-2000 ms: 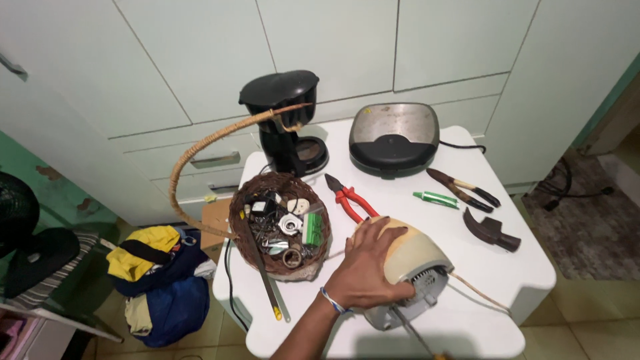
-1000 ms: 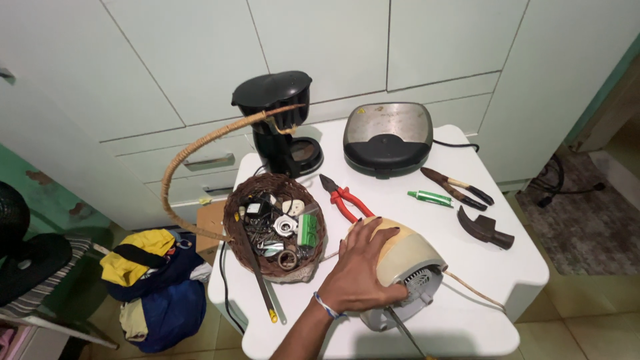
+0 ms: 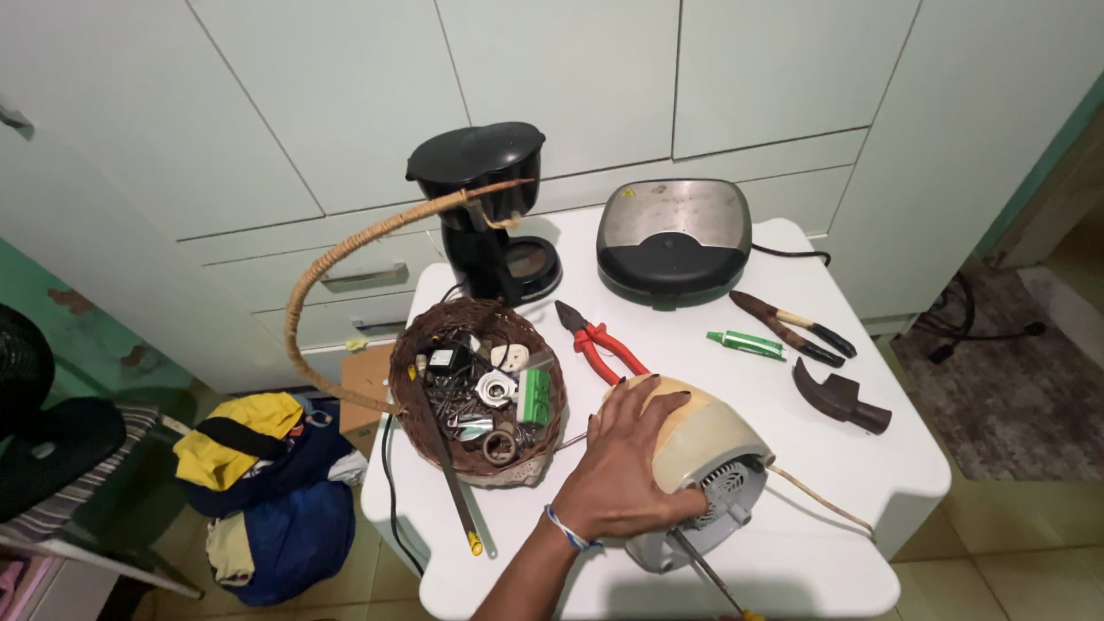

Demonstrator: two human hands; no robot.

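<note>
My left hand (image 3: 617,474), with a blue and white band at the wrist, grips a cream plastic motor housing (image 3: 711,423) from above. Its thumb lies by the vented grey end (image 3: 724,492). A screwdriver (image 3: 707,569) slants up from the bottom edge, its tip against the grey part's lower side; a bit of yellow handle shows. My right hand is out of view. Behind the housing lie red-handled pliers (image 3: 595,343). A wicker basket (image 3: 414,345) of screws and small parts stands to the left, a hacksaw blade-like metal strip (image 3: 453,492) leaning over its rim.
On the white table (image 3: 552,535) are a black coffee maker (image 3: 483,207), a sandwich maker (image 3: 673,241), a green tube (image 3: 750,345), worn cutting pliers (image 3: 789,328) and a claw hammer head (image 3: 841,398). A cord (image 3: 824,500) trails right. A cloth pile (image 3: 276,509) lies on the floor.
</note>
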